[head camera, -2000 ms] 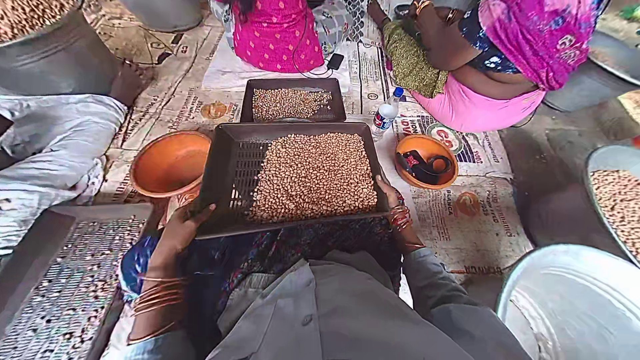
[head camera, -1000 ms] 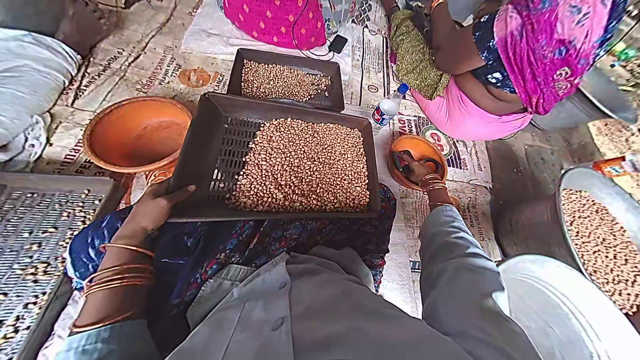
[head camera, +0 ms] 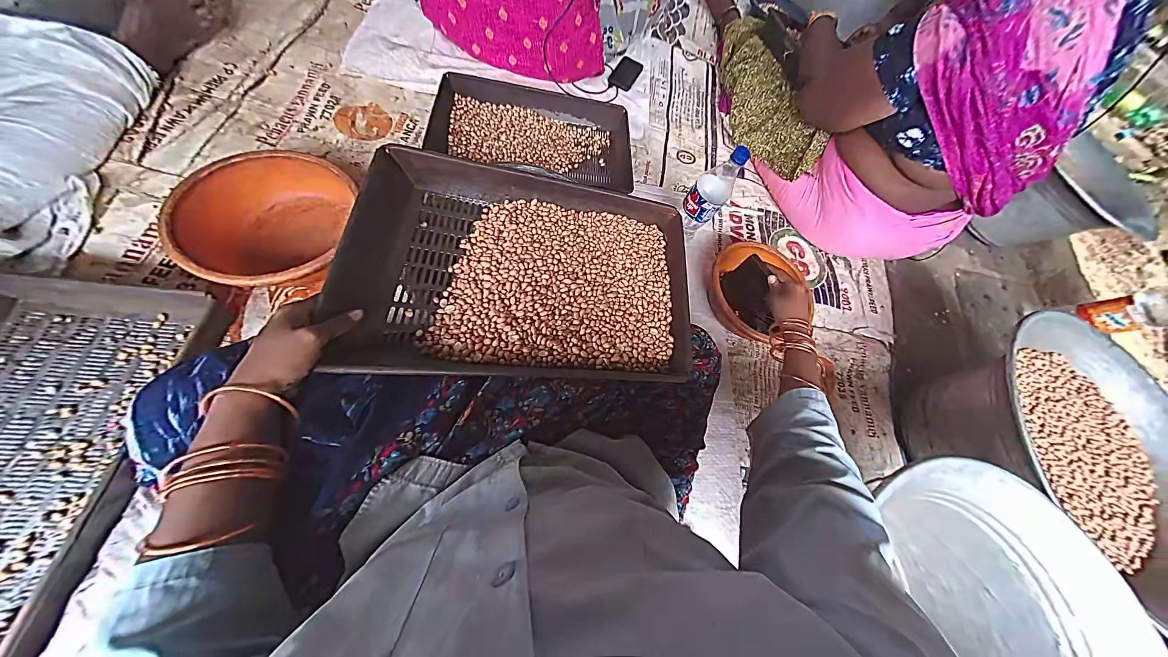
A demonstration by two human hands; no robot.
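My left hand (head camera: pixel 292 345) grips the left front corner of a dark slotted plastic tray (head camera: pixel 365 265), which rests across my lap. Light brown nuts or beans (head camera: pixel 561 287) cover its middle and right side; slots show at the left. My right hand (head camera: pixel 790 299) reaches into a small orange bowl (head camera: pixel 723 297) to the right of the tray, its fingers on a black item (head camera: pixel 748 285) that looks like cloth or a pouch. Just behind my tray, a second dark tray (head camera: pixel 620 151) holds more of the nuts or beans.
A large orange basin (head camera: pixel 260 219) stands left, above another slotted tray (head camera: pixel 55 438). A plastic bottle (head camera: pixel 714 193) stands behind the bowl. Metal tubs (head camera: pixel 995 547) are at right, one holding nuts or beans (head camera: pixel 1086 447). Two people sit ahead on printed sacking (head camera: pixel 867 374); pale cloth (head camera: pixel 68 119) lies upper left.
My right hand has left the tray's right edge, where the oldest frame shows it, and is now in the small orange bowl, on the black item. My left hand still holds the tray.
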